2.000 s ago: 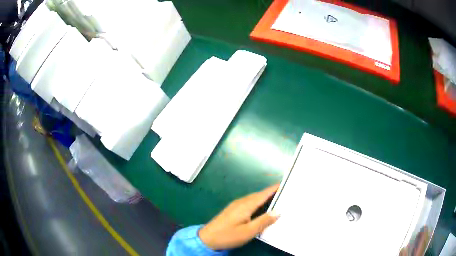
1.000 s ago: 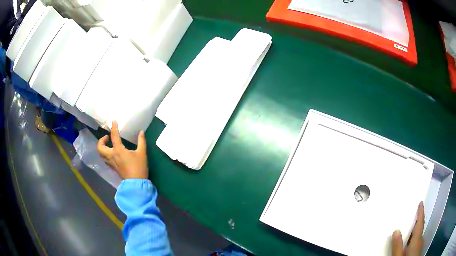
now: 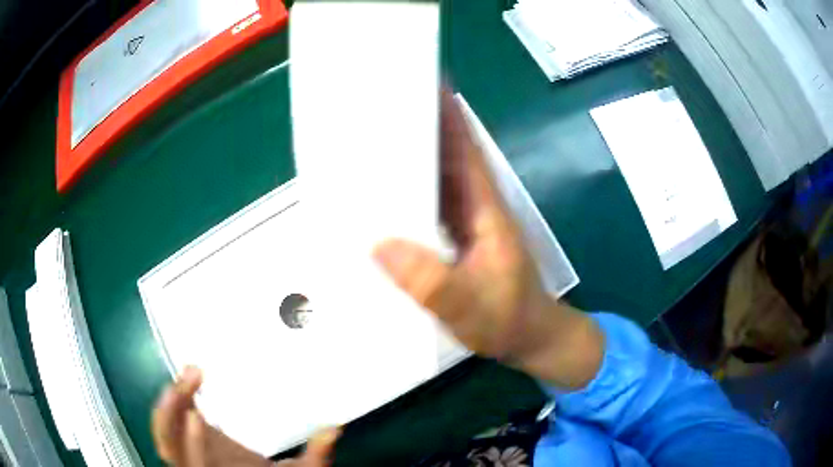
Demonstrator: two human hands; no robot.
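A white box base (image 3: 242, 365) with a flat insert and a round hole lies on the green worktop. My right hand (image 3: 493, 274) holds a blank, long white block or folded piece (image 3: 365, 100) upright above the right part of the box, hiding part of it. The thumb lies on its near face; the other fingers are behind it. The piece's lower edge blends into the white insert. My left hand (image 3: 215, 433), cut off by the bottom edge, grips the box at its near left corner.
A red-orange tray (image 3: 82, 150) with a bagged flat device is at upper left. White folded inserts (image 3: 73, 365) stand at left. Leaflets (image 3: 667, 178) and a looser paper stack (image 3: 594, 36) are at right, beside stacked white boxes (image 3: 731, 82). A brown bag (image 3: 767, 301) is beyond the edge.
The view has swung right. My left hand has left the white boxes and is on the box base. My right hand has left the box's right side and now holds up the white piece.
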